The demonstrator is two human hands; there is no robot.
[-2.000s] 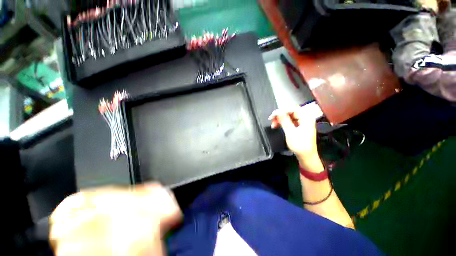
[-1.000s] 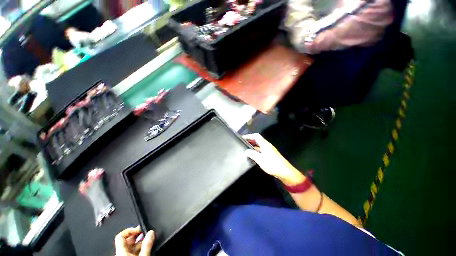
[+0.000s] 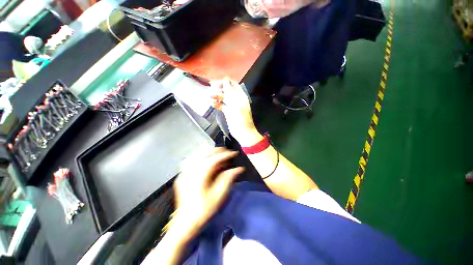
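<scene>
A shallow black tray with a low rim lies tilted in view in front of my body, with no parts in it. My left hand is blurred over the tray's near right edge, its fingers apart and nothing seen in it. My right hand is beyond the tray's right corner with its fingers bent; a greyish thing shows beside it, and whether it is held is unclear. A pale wire lead bundle lies left of the tray. A dark wire lead bundle with reddish tips lies above it.
A black assembly tray holds a row of leads at the far left. A black tote stands on a red-brown board. A seated person's dark clothing and a stool base are beyond. Yellow-black tape crosses the green floor.
Both hands have left the tray's edges; the left moved right across its near side, the right moved up beyond its corner. The view has swung right, shifting the bench leftward.
</scene>
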